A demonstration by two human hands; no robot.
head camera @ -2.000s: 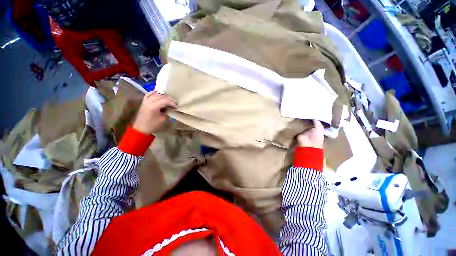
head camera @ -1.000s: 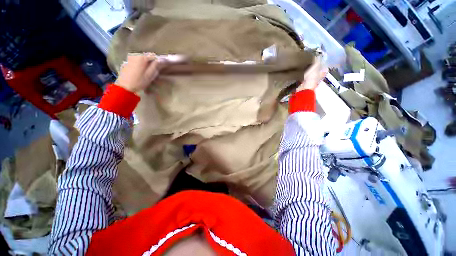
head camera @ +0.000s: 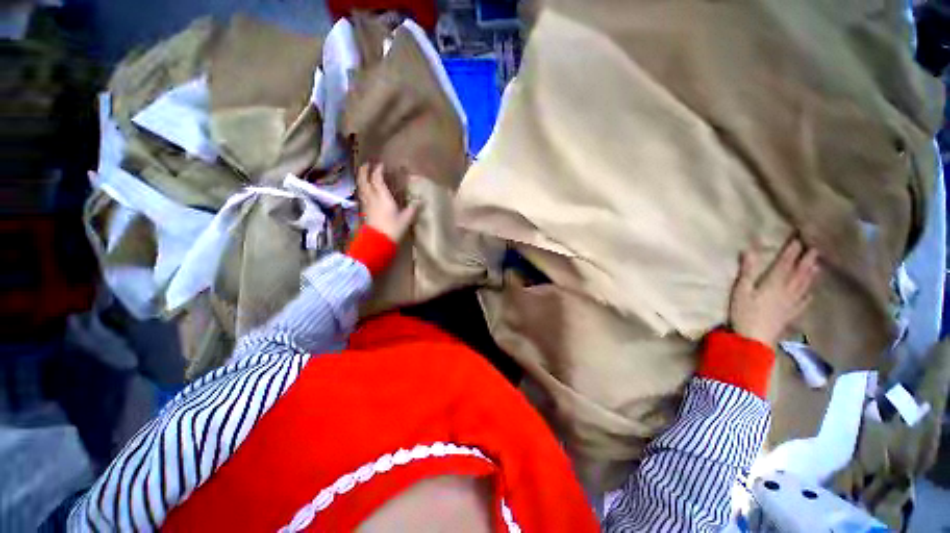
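Observation:
Large khaki panels (head camera: 625, 156) lie heaped in front of me and hang over my lap, the upper one with a lighter face. My right hand (head camera: 773, 294) lies flat on them with fingers spread. My left hand (head camera: 385, 208) rests against khaki cloth beside the tied bundle, fingers apart, holding nothing that I can see. The tied bundle (head camera: 250, 135) of khaki and white pieces is at the left. A white tie (head camera: 266, 194) with a knot goes round its middle.
A white sewing machine (head camera: 807, 505) shows partly at the bottom right, with small white labels (head camera: 906, 404) and khaki scraps near it. A blue bin (head camera: 472, 99) is behind the cloth, between bundle and heap. A red object is cut off at the top edge.
The view has swung left, bringing the bundle in. Both hands have let go of the panel edge. My left hand has moved to the bundle's side; my right hand now lies flat on the panels.

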